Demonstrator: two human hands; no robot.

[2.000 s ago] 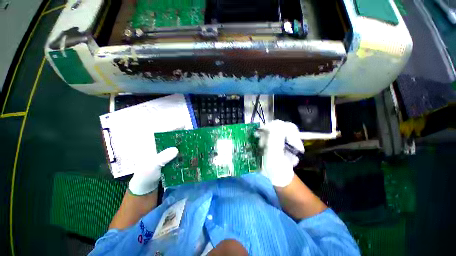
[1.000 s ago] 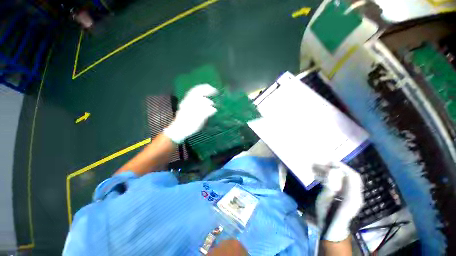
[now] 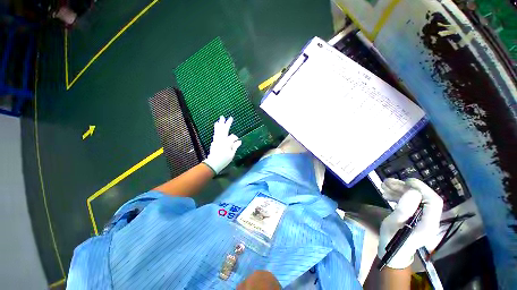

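Note:
My left hand (image 3: 222, 147), in a white glove, is over the near end of a green ribbed rack (image 3: 215, 85) low beside me. Its fingers are apart and no board shows in its grip. A small green part-covered surface (image 3: 256, 140) shows beside the fingers, perhaps a board in the rack. My right hand (image 3: 411, 218), also gloved, is closed around a black pen (image 3: 401, 238) pointing down and left. A thin silvery stick (image 3: 429, 269) shows below that hand; I cannot tell if it is held.
A clipboard with a printed sheet (image 3: 346, 107) lies partly over the black keyboard (image 3: 425, 164). The chipped machine front (image 3: 470, 107) runs down the right. A brown ribbed rack (image 3: 174, 133) stands left of the green one. A thin dark V-shaped tool (image 3: 453, 224) lies near my right hand.
The board held in both hands two seconds ago is out of my hands. The view has turned left to the racks. My left hand has moved nearer along the rack; my right hand keeps the pen.

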